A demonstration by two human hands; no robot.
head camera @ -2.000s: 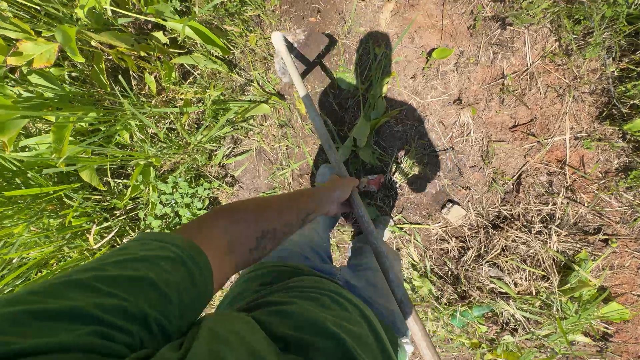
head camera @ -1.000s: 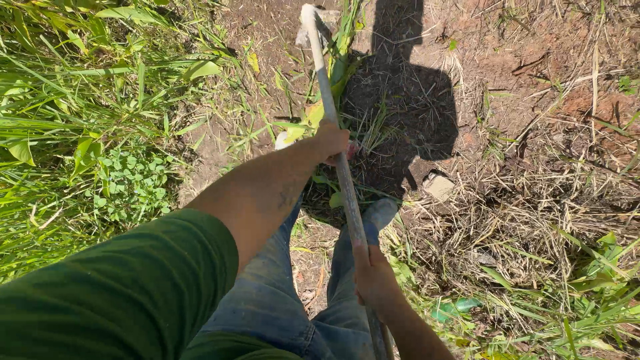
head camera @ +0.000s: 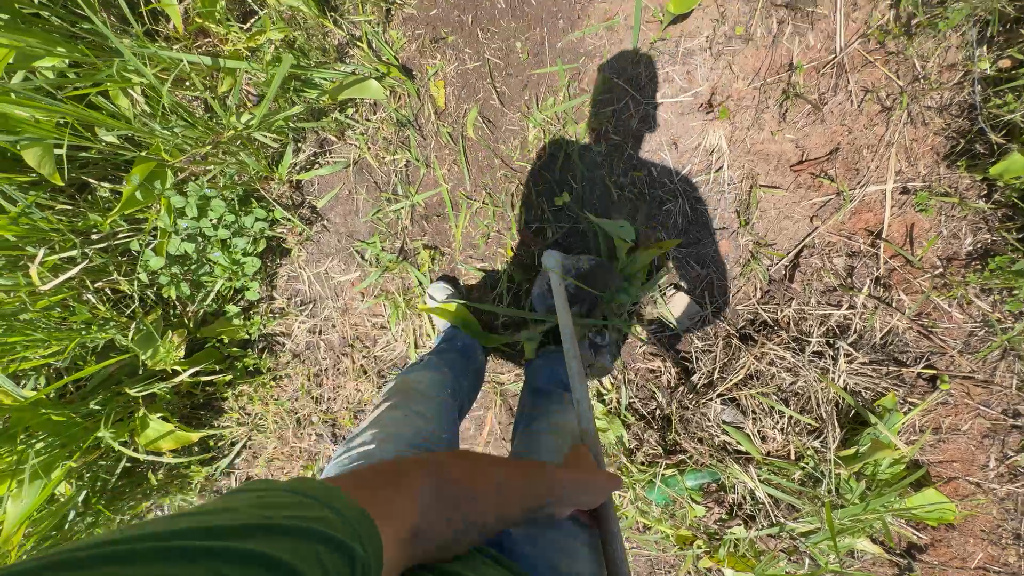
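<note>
My left hand (head camera: 588, 484) grips the long wooden handle (head camera: 570, 344) of what looks like a hoe, low in the view. The tool's greyish metal head (head camera: 576, 284) rests on the ground by my feet, partly in shadow. Cut green leaves and grass stems (head camera: 632, 256) lie against and beside it. One long leaf (head camera: 468, 322) stretches across by my left shoe (head camera: 442, 300). My right shoe is mostly hidden behind the handle and plants. My right hand is out of view.
Tall grass and leafy weeds (head camera: 200, 232) grow thickly on the left. A pale stone or block (head camera: 678, 310) sits right of the tool head. Dry cut grass (head camera: 768, 360) and a green plastic-like piece (head camera: 680, 485) lie to the right. My shadow falls ahead.
The tool head and the leaves by it have come back toward my feet. My left hand has moved down the view with the handle. My right hand, on the handle one second ago, has left view.
</note>
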